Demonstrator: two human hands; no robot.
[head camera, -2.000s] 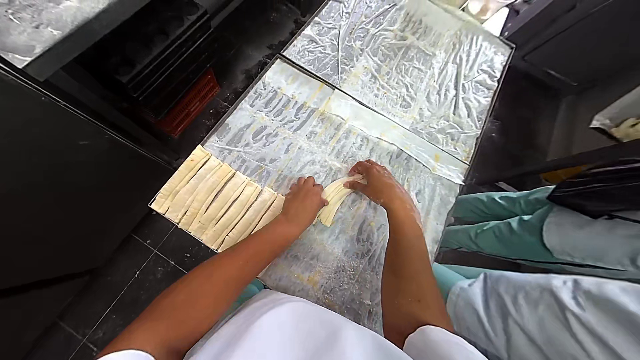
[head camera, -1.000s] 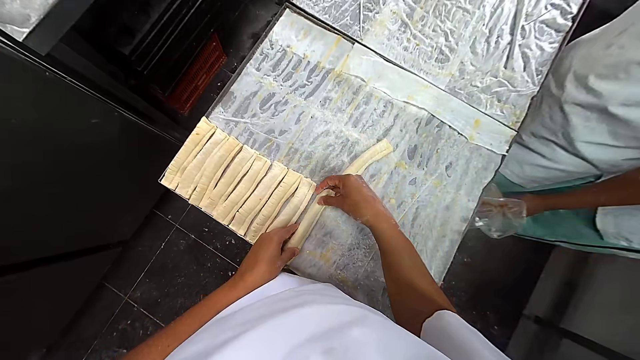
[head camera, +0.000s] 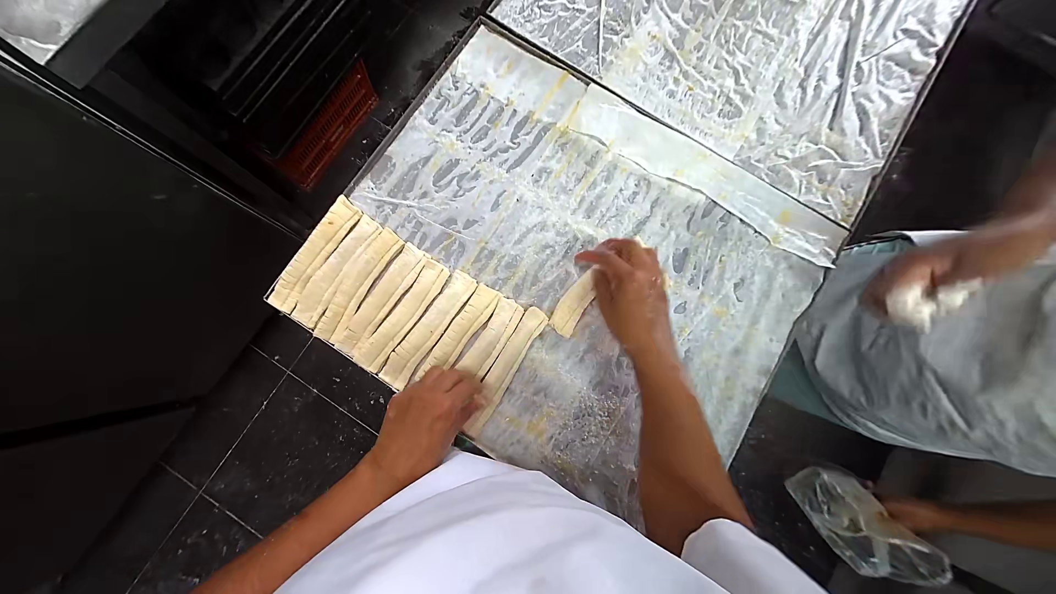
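Several pale dough strips (head camera: 396, 285) lie side by side in a slanting row at the left end of a tray lined with floury, wrinkled plastic sheet (head camera: 528, 206). My left hand (head camera: 433, 412) rests on the lower ends of the strips nearest me, fingers bent; whether it grips one is unclear. Farther right, my right hand (head camera: 627, 289) is closed over a separate dough strip (head camera: 572, 307), whose lower left end sticks out from under the fingers. That strip lies just right of the row's last one.
A second plastic-covered tray (head camera: 742, 74) adjoins at the back. At the right, a co-worker's hand (head camera: 916, 285) holds white dough or flour, and another hand (head camera: 916, 513) holds a clear plastic bag (head camera: 866, 524). A red plastic crate (head camera: 326, 124) stands beneath dark racks at the left.
The strip both my hands touched a second ago now lies at the row's right end. My right hand has moved to another strip. At the right, a co-worker's hand with white material has come into view.
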